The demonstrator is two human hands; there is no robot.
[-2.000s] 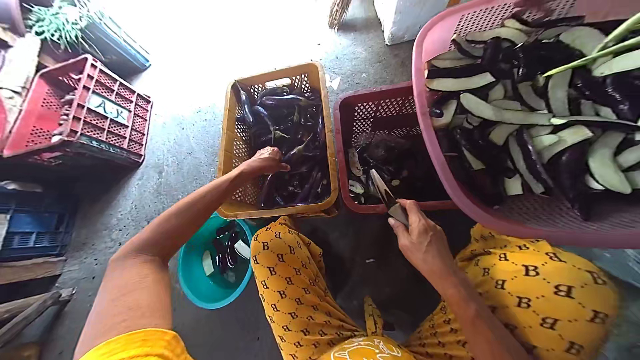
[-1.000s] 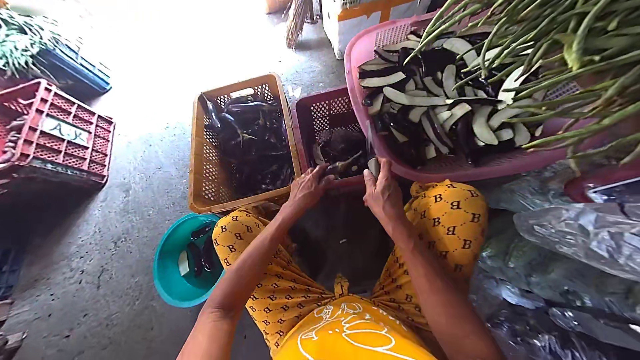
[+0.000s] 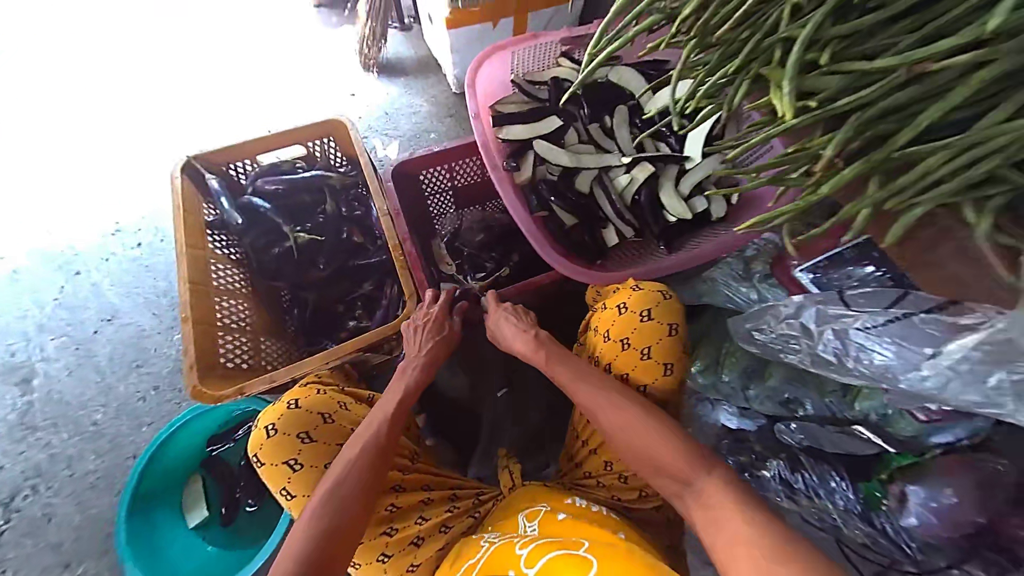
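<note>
My left hand (image 3: pixel 433 326) and my right hand (image 3: pixel 510 324) are close together at the near rim of a dark red plastic crate (image 3: pixel 408 172) holding dark scraps. The left fingers close on a dark eggplant, mostly hidden by the hand. The right fingers are curled near its stem end; a knife cannot be made out there. Left of them, a yellow-brown crate (image 3: pixel 188 280) holds whole eggplants (image 3: pixel 308 208). To the right, a pink plastic basket (image 3: pixel 488 120) carries cut eggplant pieces (image 3: pixel 576 156). A teal basin (image 3: pixel 140 500) at lower left contains eggplant pieces (image 3: pixel 194 502) in liquid.
Long green beans (image 3: pixel 864 104) hang over the pink basket's right side. Plastic-bagged produce (image 3: pixel 800 384) lies at the right. A white box (image 3: pixel 472 48) with orange tape and a broom's bristles (image 3: pixel 373 36) stand at the back.
Two seconds ago my left hand was in the yellow-brown crate and my right hand held a knife. My left hand has since moved right, beside my right hand at the red crate.
</note>
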